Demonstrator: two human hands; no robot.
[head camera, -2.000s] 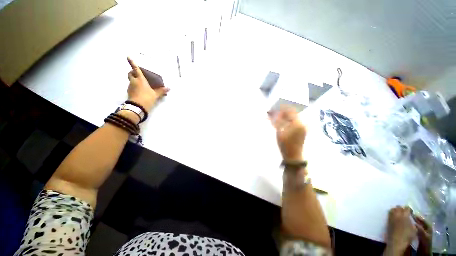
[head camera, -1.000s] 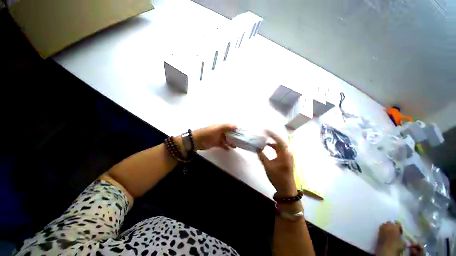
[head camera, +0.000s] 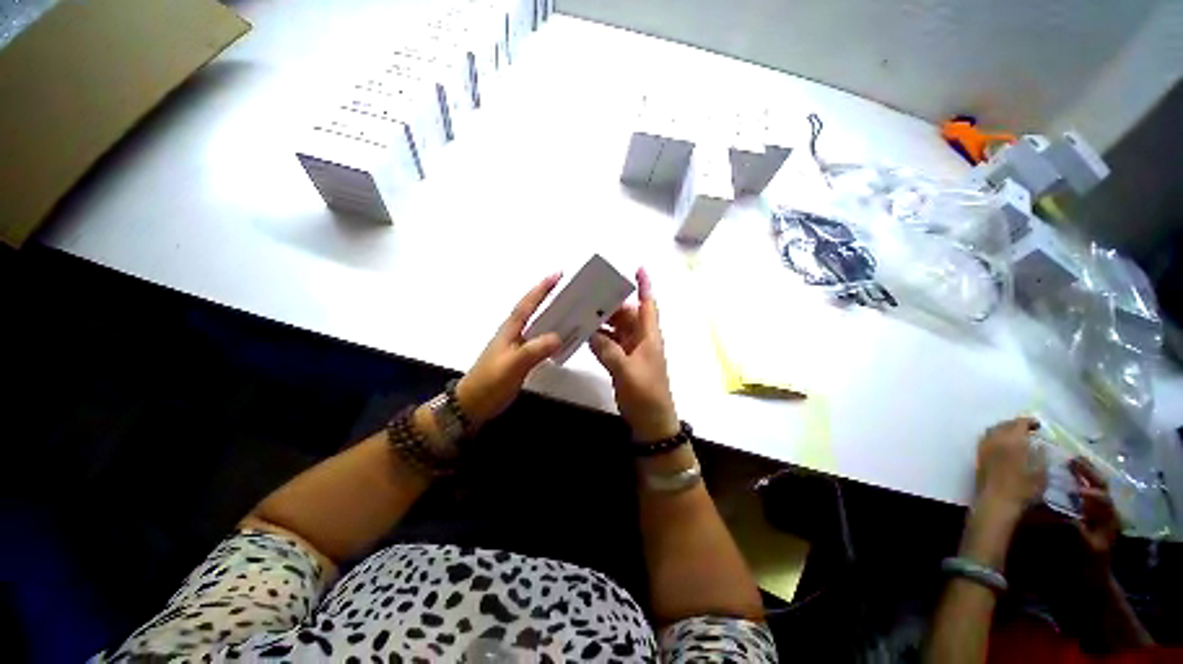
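Observation:
A white retail box (head camera: 580, 306) with fine grey print and a small dark mark is held tilted between my two hands, above the table's front edge. My left hand (head camera: 509, 357) grips its left end, thumb on the face. My right hand (head camera: 632, 340) is at its right side, fingers against the edge and behind it; the far side is hidden. A long row of closed white boxes (head camera: 366, 166) stands at the back left. A cluster of white boxes (head camera: 705, 192) stands at the back centre.
A brown carton (head camera: 110, 97) is at the left end. Yellow sheets (head camera: 759, 370) lie right of my hands. Black cables (head camera: 830, 253) in clear bags, crumpled plastic (head camera: 1096, 311) and an orange object (head camera: 973, 138) are at the right. Another person's hands (head camera: 1012, 464) hold a white item.
The box in my hands is now tilted up, showing its printed face. My right hand has come closer to my left. The view has shifted, so the table's things appear further left and higher.

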